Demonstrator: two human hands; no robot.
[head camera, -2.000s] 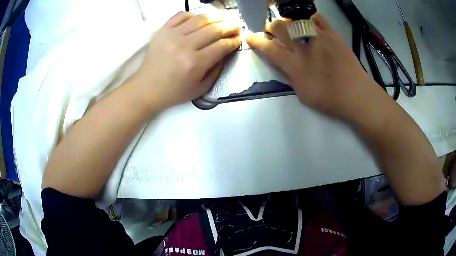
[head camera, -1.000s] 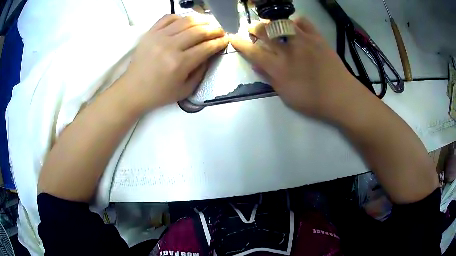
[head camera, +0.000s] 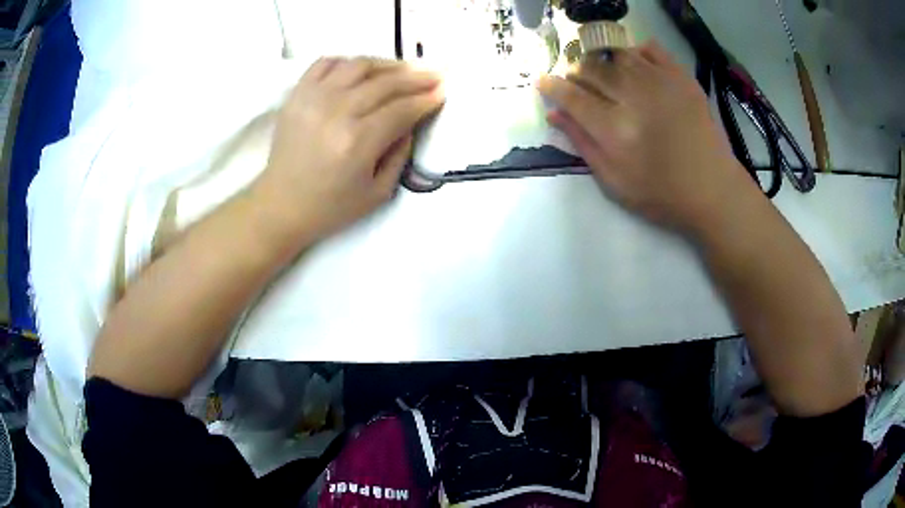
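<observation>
White cloth (head camera: 89, 213) hangs in folds along the left side of the table and runs under my left forearm. My left hand (head camera: 347, 129) lies palm down left of the needle area, fingertips lost in the lamp glare. My right hand (head camera: 640, 129) is right of it, fingertips beside the ribbed pale tension knob (head camera: 603, 38). The sewing machine's needle area (head camera: 503, 35) is brightly lit between the hands. The metal slide cover (head camera: 486, 149) with its dark edge lies below it. Glare hides whether either hand holds cloth.
Black-handled shears (head camera: 739, 94) lie right of my right hand. An awl or screwdriver with a wooden handle (head camera: 812, 109) lies beyond them. A blue surface (head camera: 52, 99) is at far left. The white table's front edge (head camera: 476, 357) curves above the printed maroon and black apron (head camera: 377, 461).
My hands have moved apart, and a lit gap with the needle area shows between the fingertips. The view has shifted, so the machine head sits higher in the picture.
</observation>
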